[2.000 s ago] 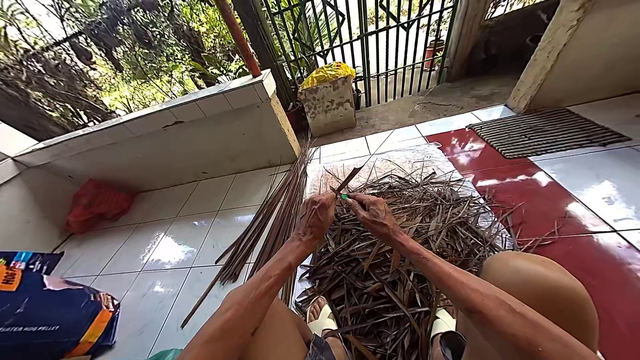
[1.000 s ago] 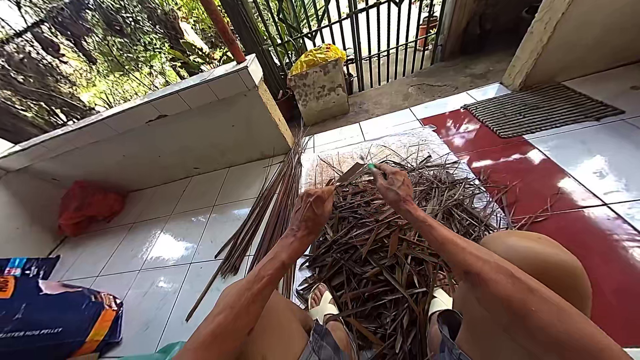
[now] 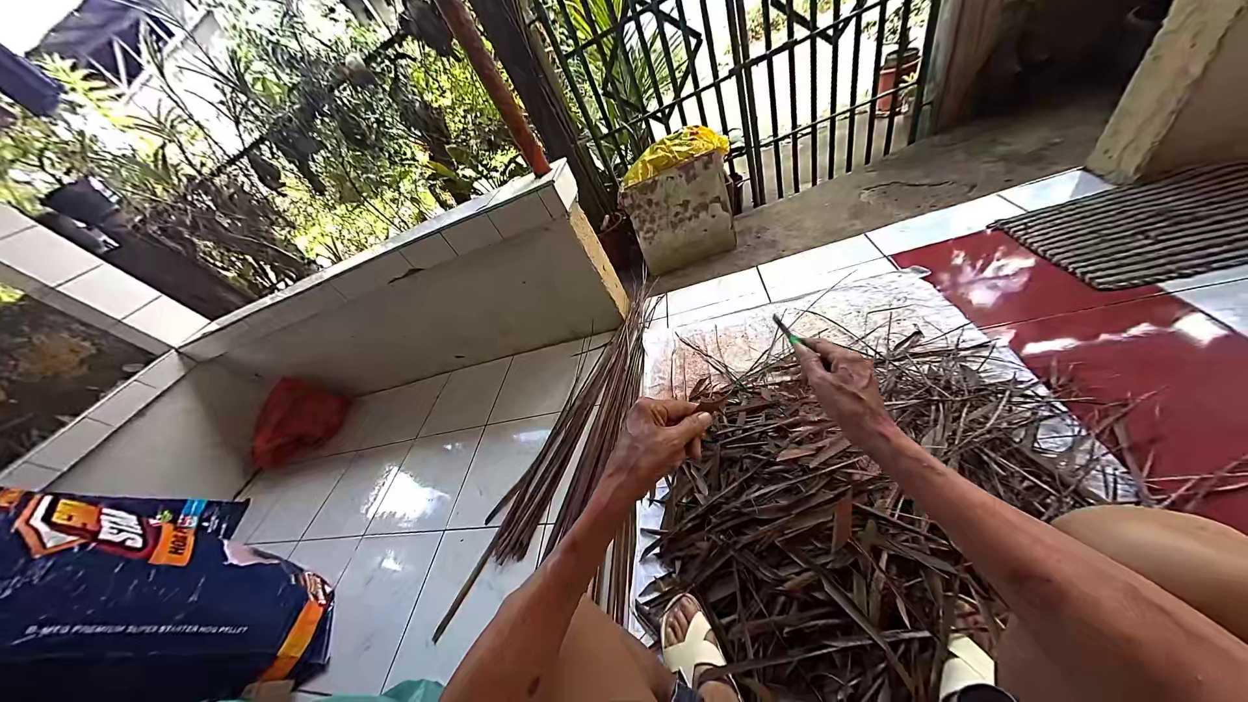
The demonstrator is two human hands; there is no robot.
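My left hand is closed on a short piece of dried brown leaf, just left of the leaf heap. My right hand grips a small knife with a green part at the handle, its dark blade pointing up and away over the white sheet. Below both hands a large heap of cut dried palm leaf strips covers most of the sheet. Beside it on the left, a bundle of long thin leaf ribs lies on the tiles.
A navy feed sack lies at the lower left, a red plastic bag by the low wall. A concrete block with yellow plastic on top stands near the metal gate. A ribbed mat lies at the right. My sandalled feet flank the heap.
My hands have moved apart. Earlier they were close together at a leaf piece; now the knife in my right hand is away from the leaf in my left.
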